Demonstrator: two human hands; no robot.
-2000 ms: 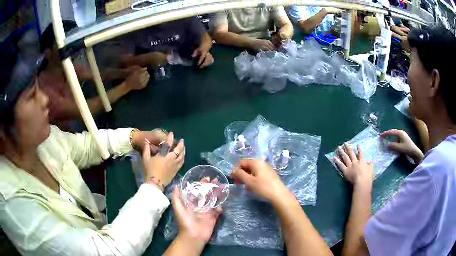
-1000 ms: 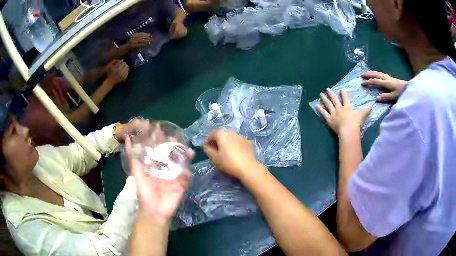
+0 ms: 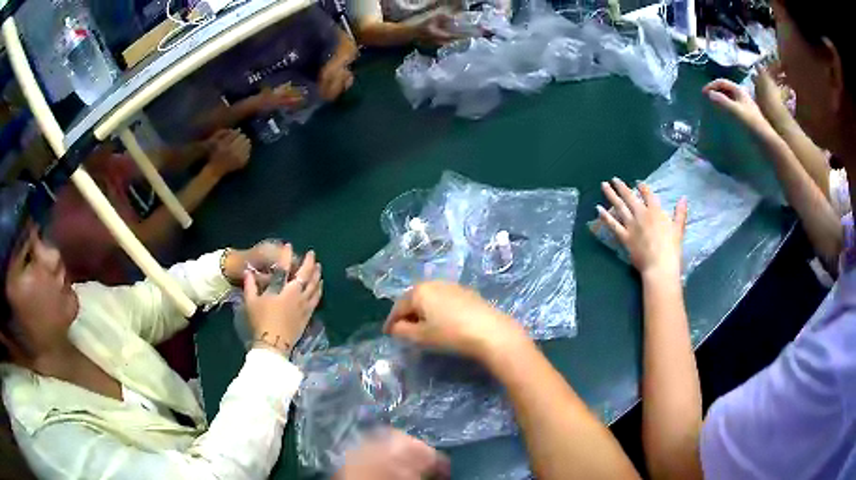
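My left hand [image 3: 392,457] is blurred and partly cut off at the bottom edge; whether it holds anything cannot be told. My right hand [image 3: 450,321] is over the poly bags with its fingers curled together; its fingertips are hidden. A clear cup with a white piece [image 3: 381,377] lies on the near poly bag [image 3: 450,398], between my hands. Beyond my right hand, two more clear parts with white centre pieces, one at left [image 3: 418,232] and one at right [image 3: 500,248], lie on another flat poly bag [image 3: 549,281].
At left a person in a pale jacket [image 3: 235,412] handles a clear part. At right a person's hand [image 3: 643,225] rests on a poly bag [image 3: 718,202], with a clear cup [image 3: 680,129] beyond. A bag heap [image 3: 526,61] lies at the back. A shelf frame [image 3: 122,239] stands at left.
My left hand held up a clear cup with white pieces; it has moved down to the bottom edge. A cup now shows on the near bag. The right-hand person has lifted one hand off their bag.
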